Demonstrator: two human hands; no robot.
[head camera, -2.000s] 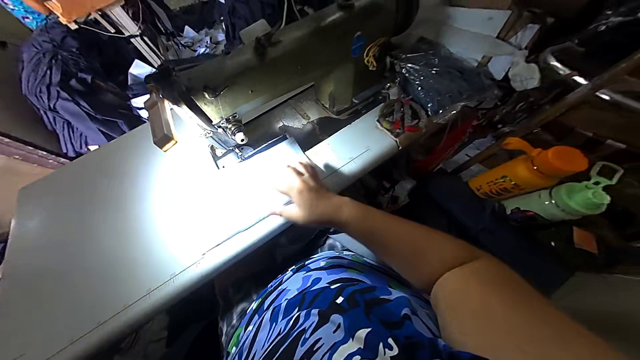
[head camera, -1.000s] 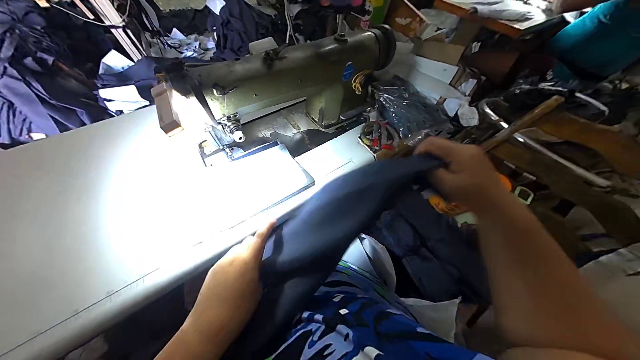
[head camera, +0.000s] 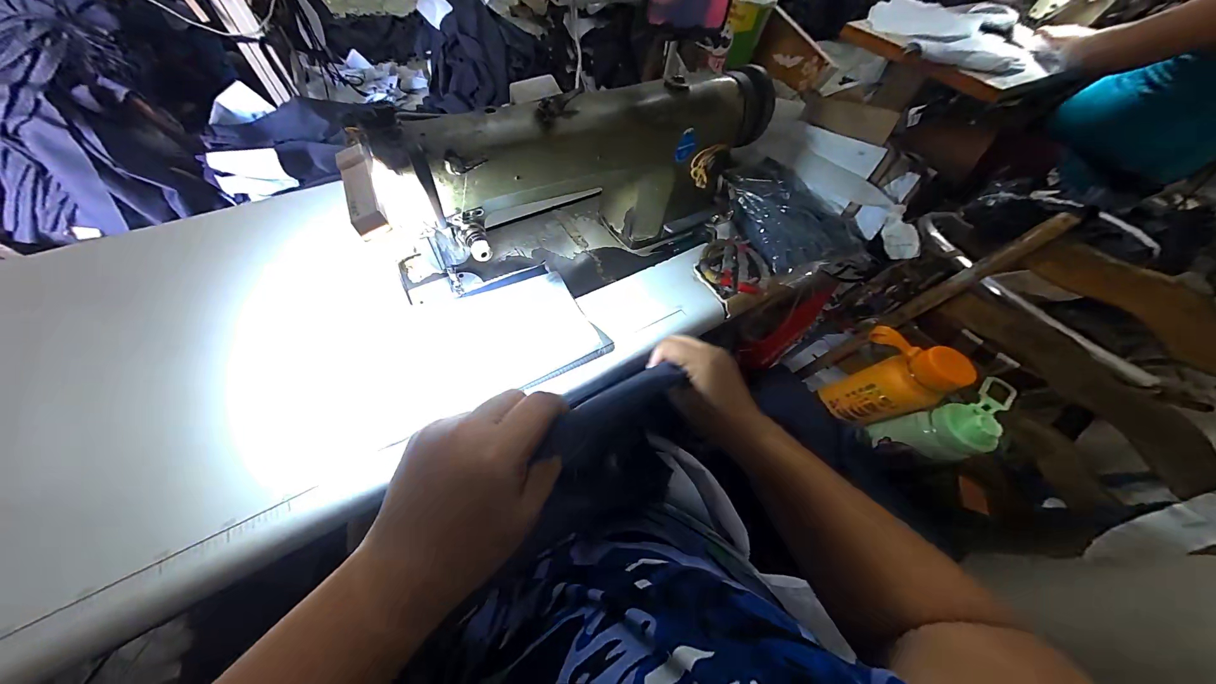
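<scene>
Dark navy fabric is stretched between my two hands at the table's front edge, over my lap. My left hand grips its left part, with the thumb on top. Its right end is in my right hand, the fingers curled over it. Beyond them stands an olive-green industrial sewing machine, its lamp lighting the needle area brightly. A pale flat piece with a dark edge lies by the presser foot, in front of the machine; glare hides its detail.
The white tabletop extends left. Scissors with red on the handles and a plastic bag of dark material lie right of the machine. An orange bottle and a green bottle are at the right. A person's arm is at upper right.
Two seconds ago one hand rested on the pale piece near the needle. A second ago both hands held the dark fabric, the right one raised; it has since come down and closer to the left.
</scene>
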